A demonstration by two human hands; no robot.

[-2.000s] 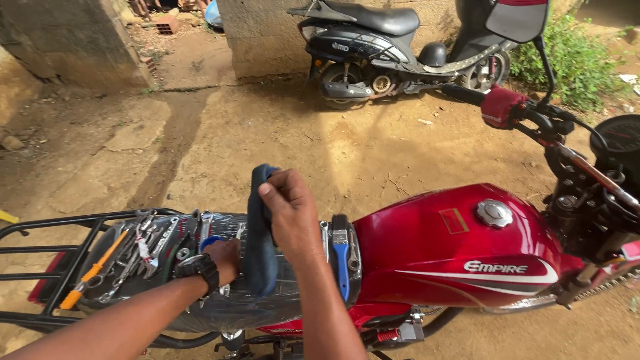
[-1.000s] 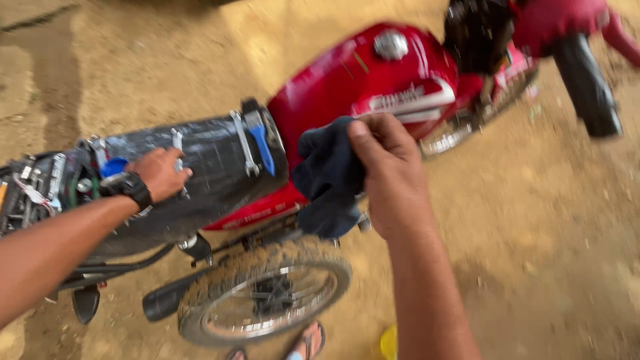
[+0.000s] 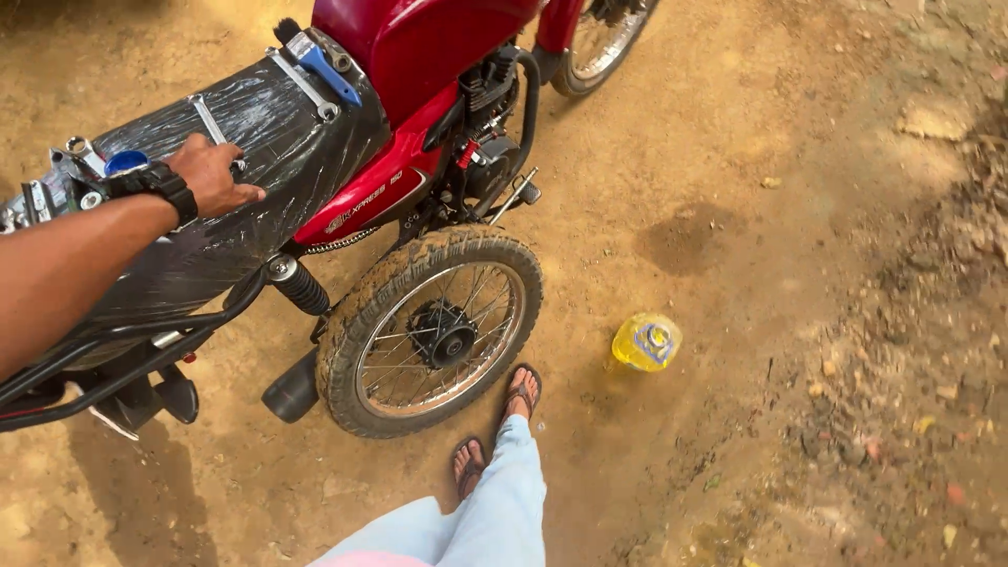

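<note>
My left hand point(image 3: 211, 177), with a black watch on the wrist, rests on the plastic-wrapped motorcycle seat point(image 3: 276, 150), fingers spread. Its fingers touch or cover the lower end of a combination wrench point(image 3: 207, 120); no grip on it can be made out. A larger wrench point(image 3: 303, 84) lies further forward on the seat, beside a blue-handled brush point(image 3: 327, 69) and a short metal tool. By my wrist are a blue round cap or lid point(image 3: 126, 162) and several metal tools. My right hand is out of view, and so is the dark cloth.
A wheel with a muddy tyre point(image 3: 431, 331) stands beside the motorcycle, close to my sandalled feet point(image 3: 520, 391). On the dirt to the right stands a clear plastic container of yellow liquid point(image 3: 646, 342). The black rear rack point(image 3: 197, 321) juts out at lower left.
My right hand, earlier holding a dark cloth over the motorcycle, has left the view. My left hand remains at the seat. The view has swung down toward the ground and my feet.
</note>
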